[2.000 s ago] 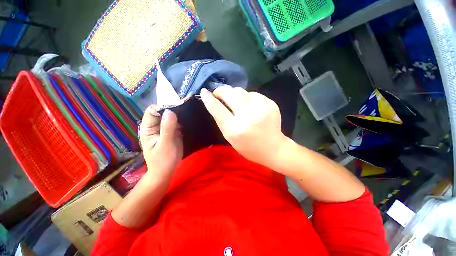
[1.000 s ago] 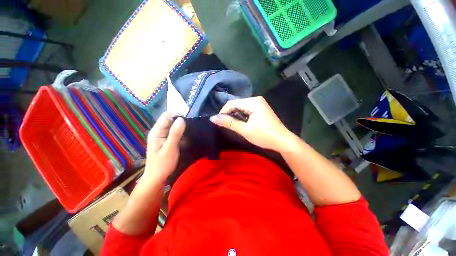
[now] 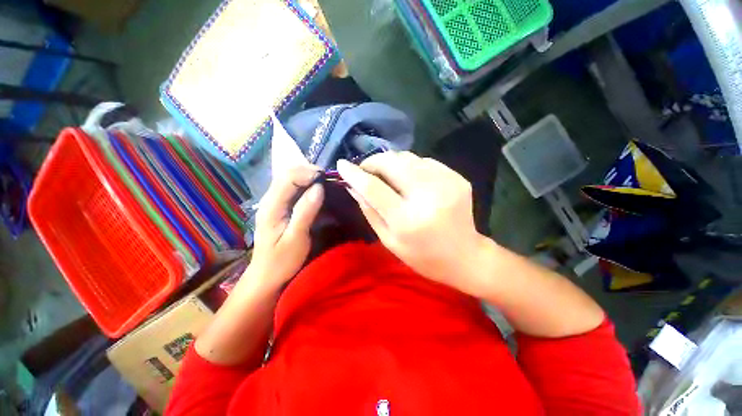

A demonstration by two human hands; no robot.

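A grey-blue garment piece (image 3: 370, 123) with pale patterned stitching lies over the lap, beyond my hands. A white pointed cloth flap (image 3: 286, 153) stands up beside my left hand (image 3: 285, 223). My left hand pinches the garment's dark edge between thumb and fingers. My right hand (image 3: 419, 215) is closed close beside it, thumb and fingertips at the same edge. A small slim dark object with a purple-pink tint (image 3: 333, 176) shows at the right fingertips; what it is cannot be told. Dark cloth below the hands merges with the dark lap.
A red basket (image 3: 106, 236) and stacked coloured baskets (image 3: 175, 191) stand at left, above a cardboard box (image 3: 159, 353). A woven mat with blue border (image 3: 248, 69) lies beyond the lap. A green basket (image 3: 488, 28) is at the top. Dark, yellow-patterned items (image 3: 643, 211) are at right.
The hands have drawn closer together since a second ago. The right hand has turned, and its fingertips are back near the left thumb, with the slim object now showing.
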